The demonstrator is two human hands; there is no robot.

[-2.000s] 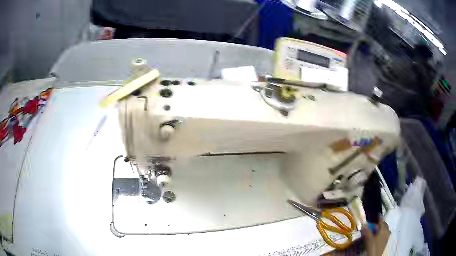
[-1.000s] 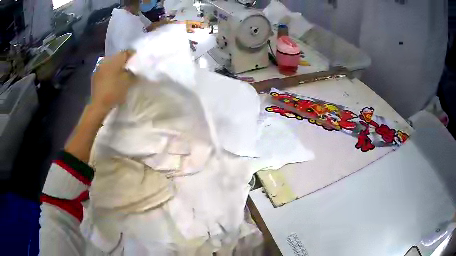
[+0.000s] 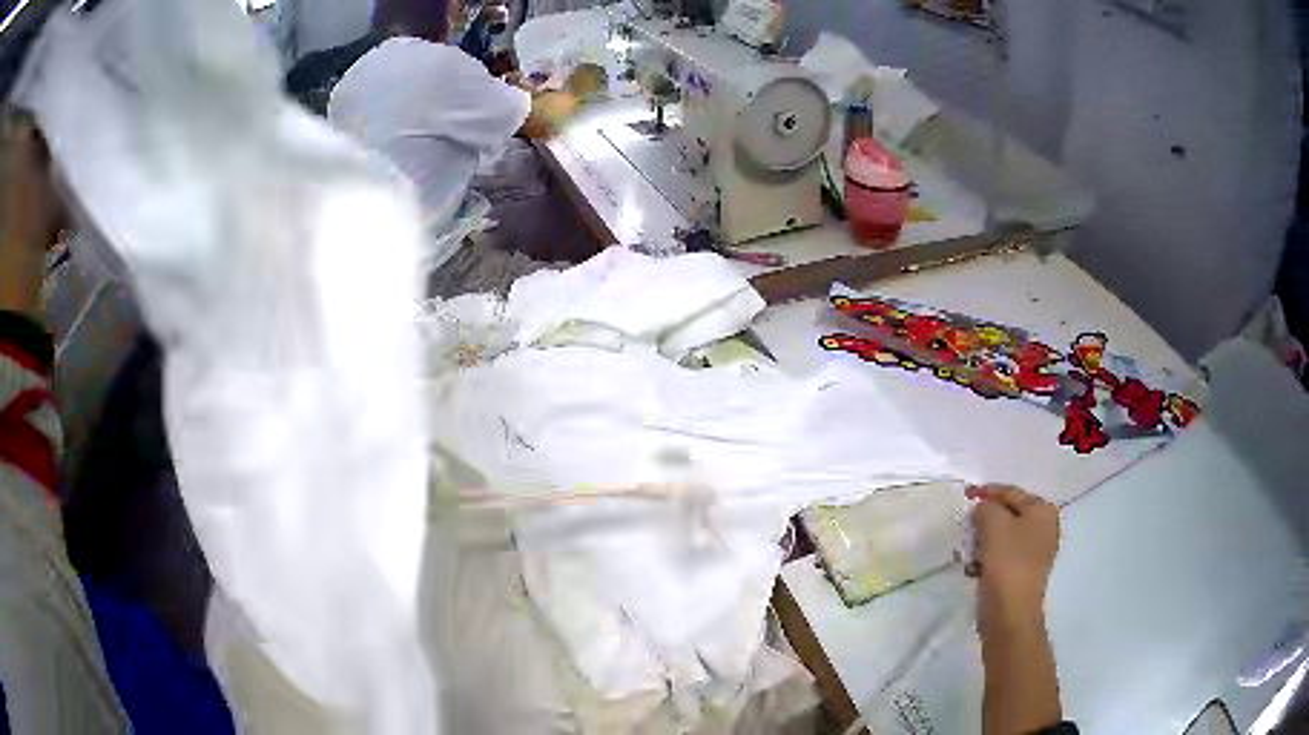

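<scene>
My left hand (image 3: 26,201) is at the left edge, dark, blurred and partly cut off. It holds up a long white fabric piece (image 3: 309,330) that hangs down the left side and hides part of the hand. My right hand (image 3: 1016,531) is over the table at the right, its fingertips pinching the corner of a second white fabric panel (image 3: 847,417). That panel lies spread from the fabric pile (image 3: 617,574) onto the table edge. The pile holds bunched white and cream pieces.
A red-yellow flower decoration (image 3: 1005,366) lies flat on the white table (image 3: 1148,574). A yellowish patch (image 3: 890,543) is near the table corner. Behind are another sewing machine (image 3: 775,144), a pink-red cup (image 3: 876,194) and a person in white (image 3: 424,122).
The view has swung from my machine to the pile at the left. My left hand has moved further left, raising a white piece. My right hand has come in, pinching a panel corner.
</scene>
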